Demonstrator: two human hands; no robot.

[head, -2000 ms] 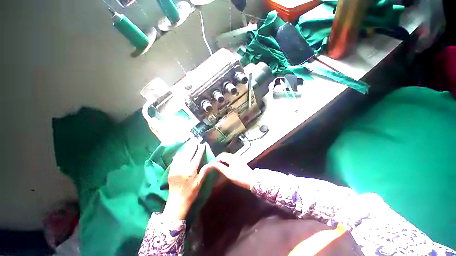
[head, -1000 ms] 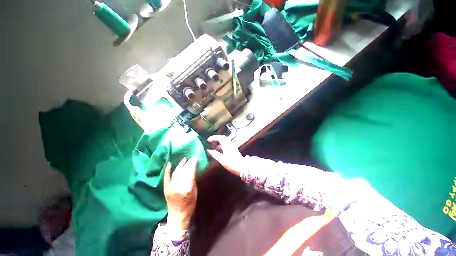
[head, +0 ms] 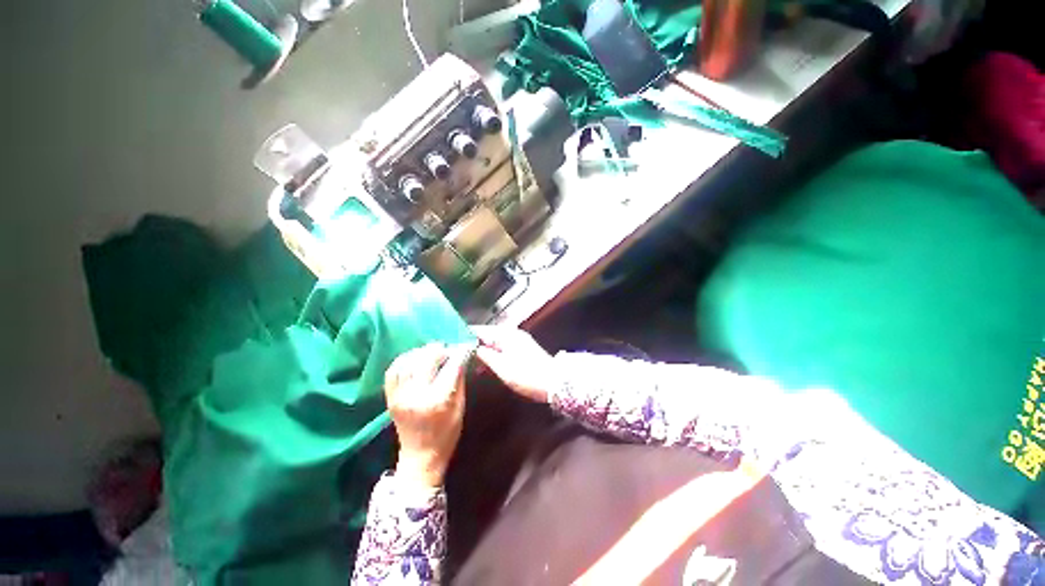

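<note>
The green cloth [head: 275, 412] runs from the needle area [head: 401, 250] of the overlock machine [head: 453, 160] down and left in a large limp heap. My left hand [head: 426, 401] is closed on the cloth's near edge, just below the machine. My right hand [head: 513, 357] meets it at the right, its fingertips pinching the same edge near the cloth's corner. The cloth is stretched between the needle area and my hands. The fingertips are partly hidden by the cloth and blurred.
An orange-copper bottle [head: 730, 37], a dark pad [head: 622, 48] and green strips [head: 716, 120] lie right of the machine. A green-covered seat [head: 882, 286] with yellow lettering bulges at the right. A green thread cone [head: 243, 32] is at upper left. A red bundle [head: 1014, 120] shows at far right.
My hands first parted, the left lying on the cloth and the right off it. Now they have come together on the cloth's edge, farther from the needle. The view has shifted, moving the machine up and left.
</note>
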